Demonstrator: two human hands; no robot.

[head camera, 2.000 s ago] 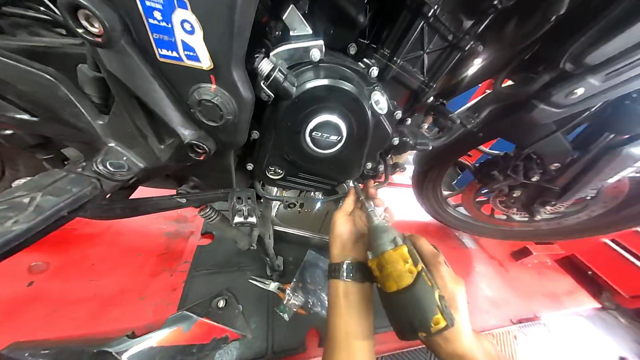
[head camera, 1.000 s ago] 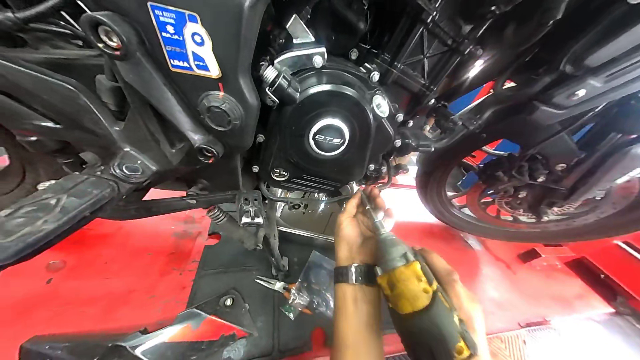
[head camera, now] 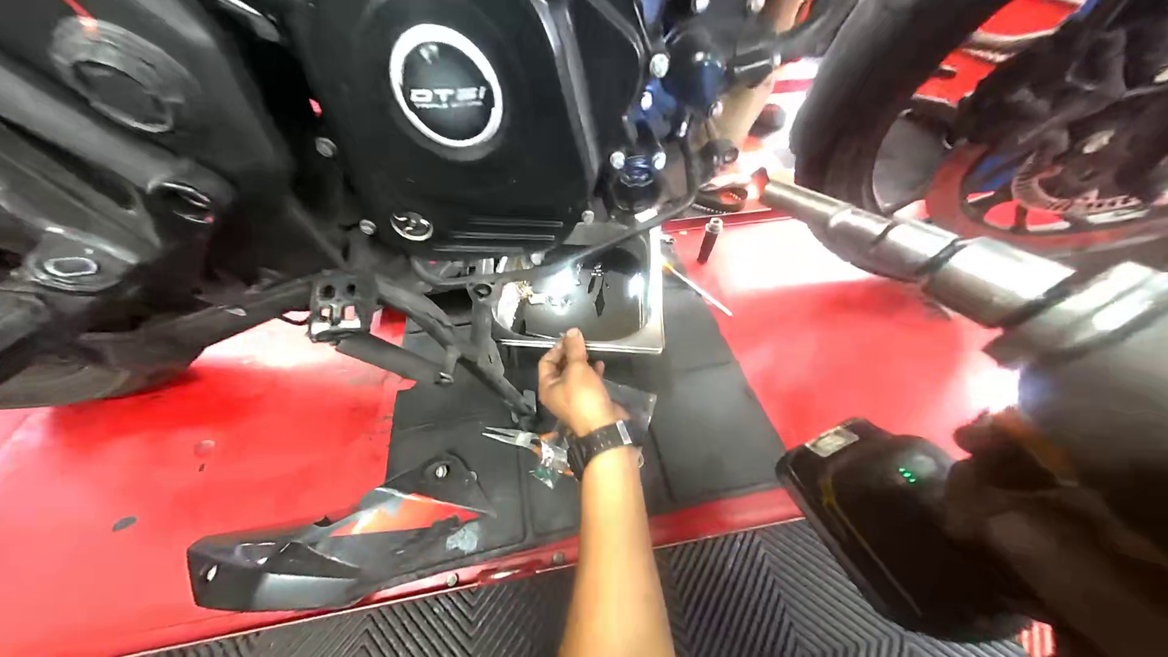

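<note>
My left hand [head camera: 575, 388], a watch on its wrist, is at the near rim of a metal tray [head camera: 652, 339] holding dark liquid and small metal parts. Its thumb and fingertips are pinched; whether something small is between them cannot be told. My right hand [head camera: 999, 511], dark and partly cut off, grips a cordless power driver [head camera: 1095, 365] with a long metal socket extension [head camera: 912, 246] pointing toward the engine's lower right. The black engine cover [head camera: 447, 182] of a motorcycle is above the tray, with bolts [head camera: 659, 66] along its edge.
Pliers [head camera: 511, 438] and a clear plastic bag [head camera: 630, 401] lie on the black mat [head camera: 712, 392]. A black fairing panel [head camera: 274, 570] lies at lower left. The side stand [head camera: 474, 356] reaches down left of the tray; the front wheel [head camera: 844, 119] is at upper right.
My left hand has left the driver's tip under the engine cover and moved down to the tray. The driver has moved away to the right, closer to the camera. The view has shifted.
</note>
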